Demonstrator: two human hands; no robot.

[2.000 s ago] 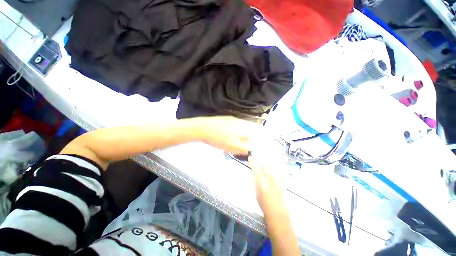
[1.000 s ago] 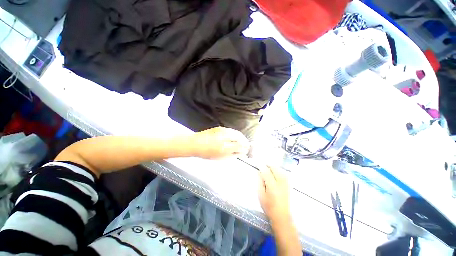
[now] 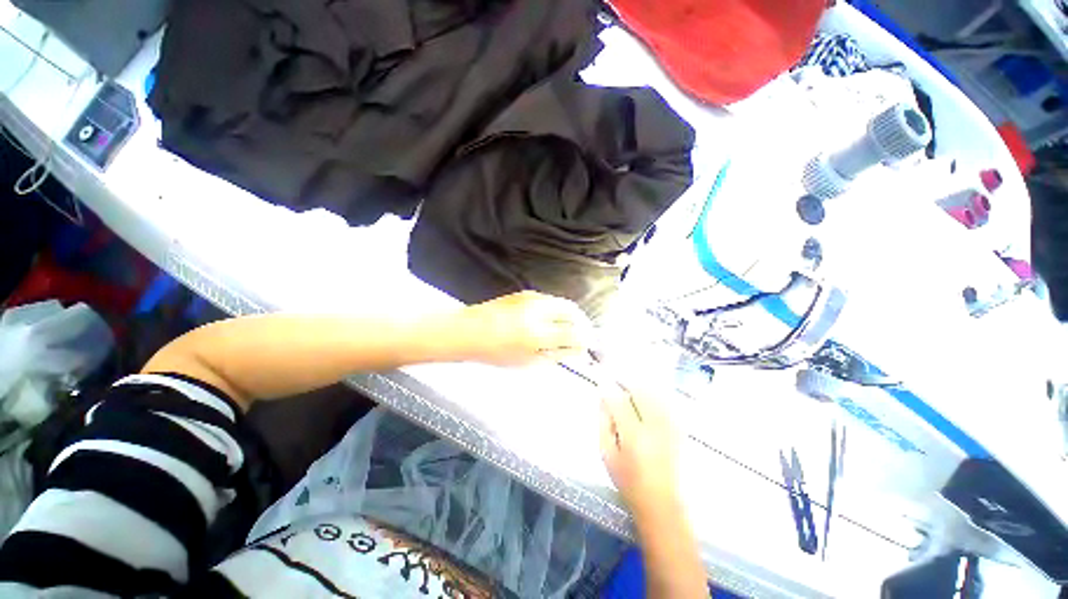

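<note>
A dark brown garment piece lies crumpled on the table, its near end running to the needle area of the white sewing machine. The metal presser foot area is partly washed out by glare. My left hand lies at the near end of the cloth, left of the needle area, fingers bent down. My right hand is just in front of the needle area, fingers pointing towards my left fingertips. Glare hides what the fingers hold, if anything. Dark snips and thin tweezers lie right of my right hand.
A larger dark cloth pile covers the back left of the table. Red cloth lies behind it. A small control box sits at the far left. Pink spools stand at the far right. A crinkled translucent plastic sheet is below the table edge.
My left hand has moved slightly nearer the table's front edge and my right hand has shifted a little. The near part of the garment piece has drawn nearer the front edge.
</note>
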